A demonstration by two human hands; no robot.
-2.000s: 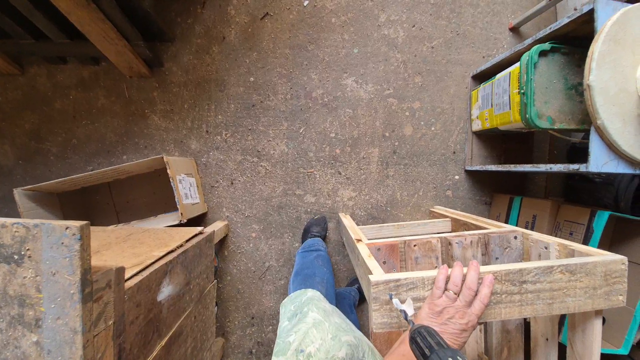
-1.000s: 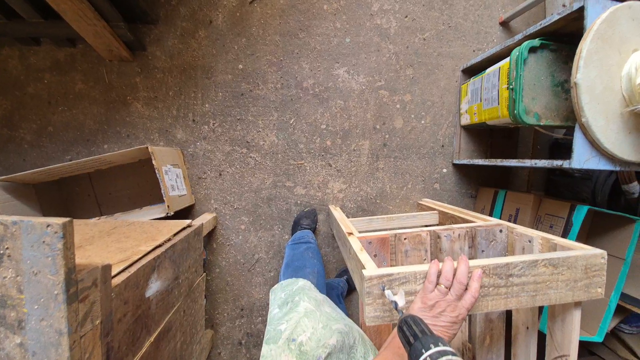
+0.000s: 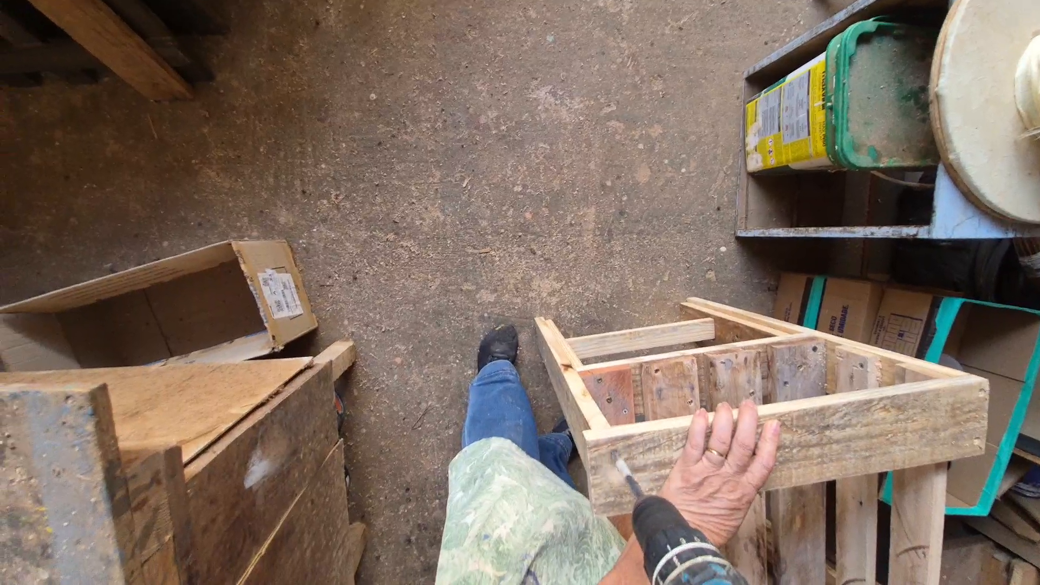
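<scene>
My left hand point(image 3: 721, 471), with a ring on one finger, lies against the front board of a wooden slatted frame point(image 3: 873, 426), its fingertips at the board's upper edge. The frame is made of rough boards joined at the corners, with upright slats below. A power drill point(image 3: 678, 540) rises from the bottom edge of the view, beside my left wrist. Its bit point(image 3: 629, 478) points at the front board near the left end; whether the tip touches the wood is hard to tell. My right hand is not in view, and the drill's grip is cut off.
An open cardboard box point(image 3: 276, 301) lies on the floor at left, behind a wooden crate-like structure point(image 3: 268, 479). At right, a metal shelf point(image 3: 837, 232) holds a green-rimmed plastic tub point(image 3: 886, 101). A round spool point(image 3: 979, 106) and cardboard boxes point(image 3: 845, 313) are near it.
The drill's bit has shifted slightly toward the left end of the front board. My left hand has stayed on that board.
</scene>
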